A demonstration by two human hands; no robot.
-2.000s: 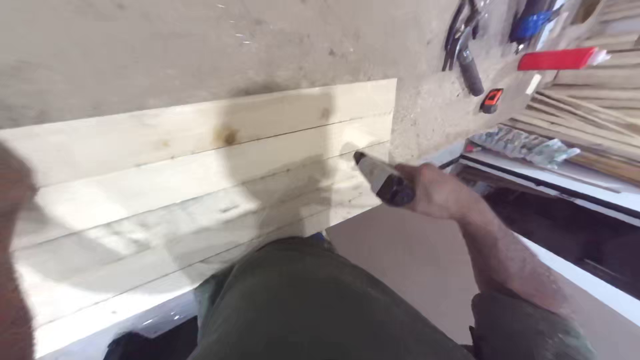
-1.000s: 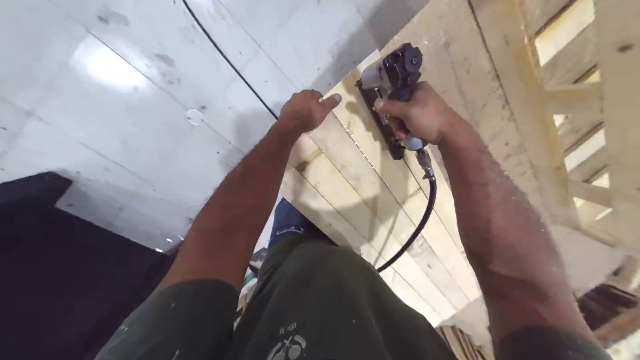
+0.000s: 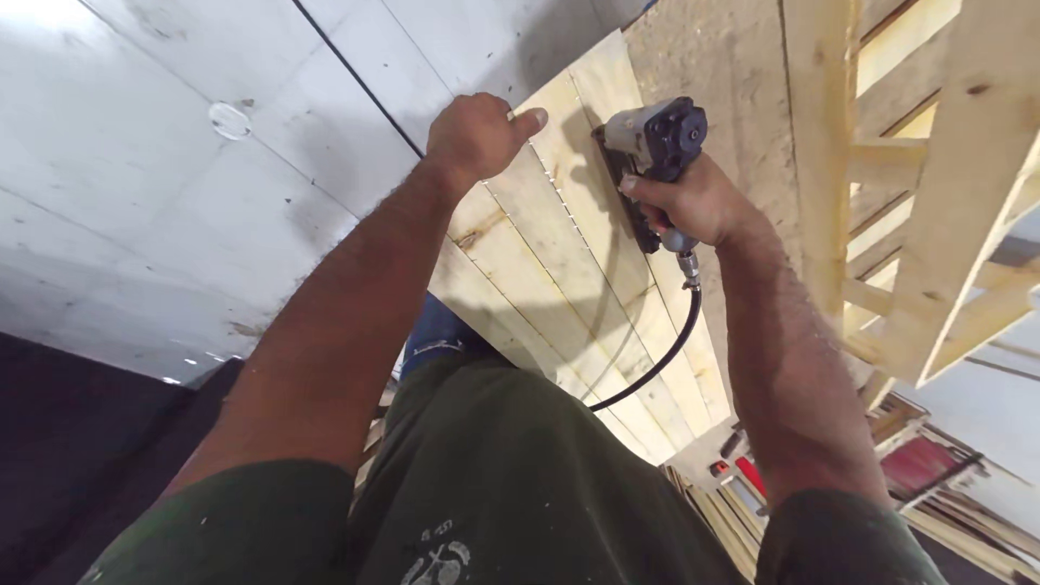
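Note:
My right hand (image 3: pixel 691 199) grips a pneumatic nailer (image 3: pixel 654 146), its dark magazine over the pale wooden boards (image 3: pixel 536 236). A black air hose (image 3: pixel 670 349) curves down from the tool's handle and passes behind my shirt. At the boards' upper left edge is my left hand (image 3: pixel 483 138), fingers curled and thumb pointing right; whether it holds the edge cannot be told. The boards lie side by side, with small white flecks along one seam between them.
Wooden frames with slats (image 3: pixel 930 179) stand at the right. A brown work surface (image 3: pixel 731 89) borders the boards. A thin black cable (image 3: pixel 357 73) crosses the grey floor (image 3: pixel 187 162) at the left. Wood strips (image 3: pixel 723 512) and a red object (image 3: pixel 751 475) lie at lower right.
My left hand has come into view since the first frame. The view has swung strongly. Between the last two frames, both hands keep much the same positions, with the nailer still in my right hand.

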